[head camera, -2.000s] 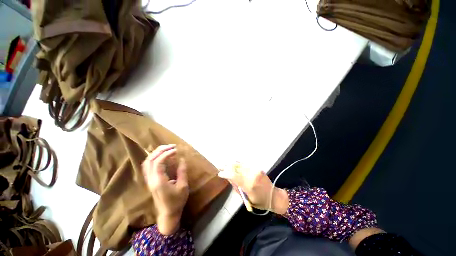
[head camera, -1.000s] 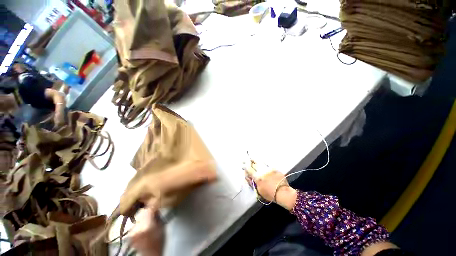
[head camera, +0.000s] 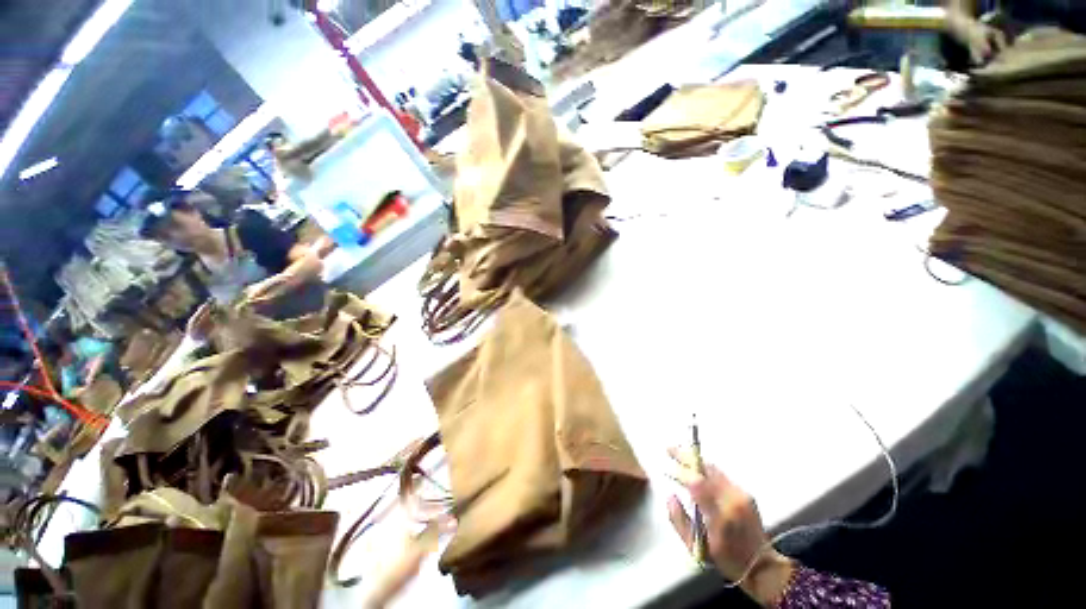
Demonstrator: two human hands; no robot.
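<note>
A tan-brown tote bag (head camera: 536, 440) lies on the white table (head camera: 750, 321) in front of me, its handles spread to its left. My left hand (head camera: 411, 565) is blurred at the bag's lower left, by the handles; whether it grips them is unclear. My right hand (head camera: 722, 518) is right of the bag, apart from it, and holds a slim pen tool (head camera: 698, 476) with its tip pointing up. A thin pale cord (head camera: 891, 476) loops from the tool over the table edge.
A slumped bag heap (head camera: 512, 190) stands beyond the bag. More brown bags (head camera: 214, 416) lie at left. A tall brown stack (head camera: 1012, 179) is at far right. A black adapter (head camera: 806, 174) and tape roll (head camera: 743, 155) lie on the far side. A person (head camera: 256, 256) is at left.
The view has lifted and swung left. The bag has been turned and now lies in a more compact shape. My left hand has moved off the bag body to its handle side. My right hand still holds the tool.
</note>
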